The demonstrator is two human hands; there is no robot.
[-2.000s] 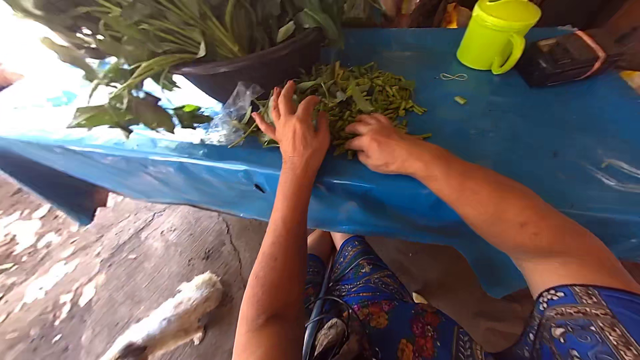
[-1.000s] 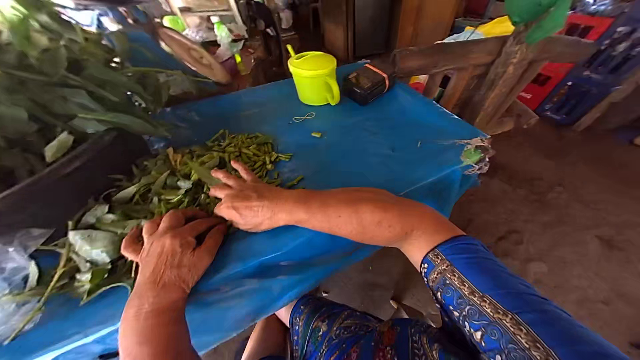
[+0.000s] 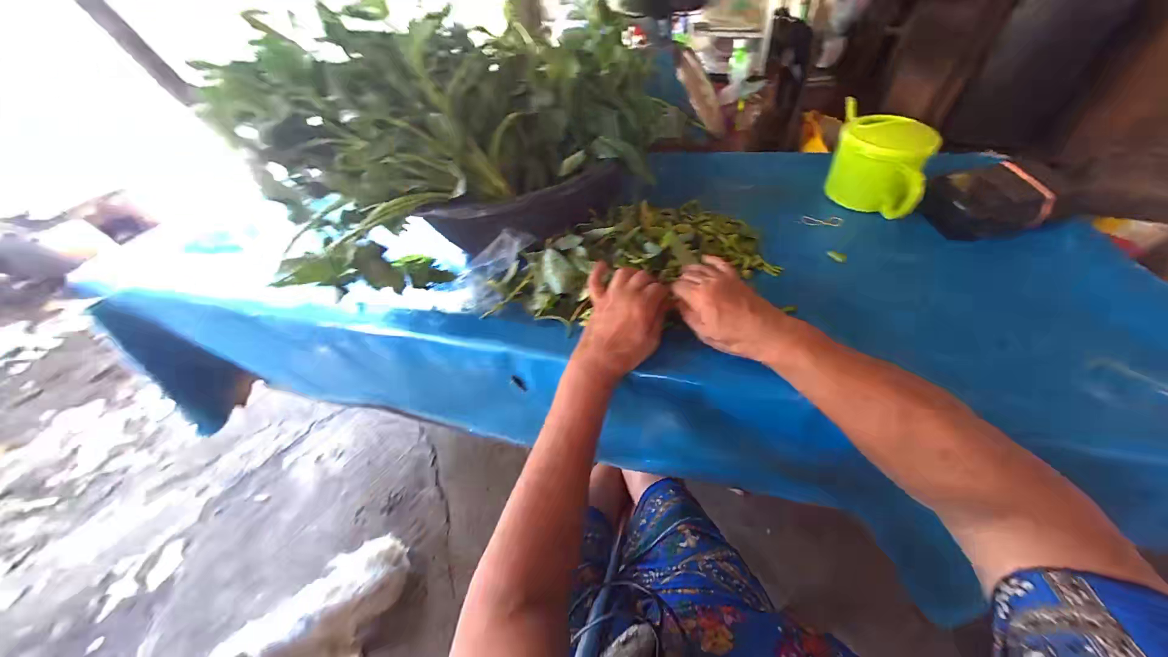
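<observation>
A pile of green leaves and cut stems (image 3: 639, 237) lies near the front edge of the table with the blue plastic cover (image 3: 912, 310). My left hand (image 3: 625, 315) rests at the pile's near side, fingers bent into the greens. Close beside it, my right hand (image 3: 725, 306) has its fingertips in the same pile. Whether either hand grips any leaves is hidden by the fingers. Behind and to the left, a dark basin (image 3: 538, 214) holds tall leafy stalks (image 3: 456, 109). A clear plastic bag (image 3: 497, 265) lies between basin and pile.
A lime-green plastic pitcher (image 3: 881, 164) stands at the table's back right, beside a dark box with a pinkish band (image 3: 990, 196). A rubber band (image 3: 821, 221) and a small green piece (image 3: 836, 256) lie before the pitcher. A whitish furry animal (image 3: 319, 602) is on the floor at lower left.
The view has swung back left since one second ago. My hands, one behind the other along the pile then, are now side by side at its near edge.
</observation>
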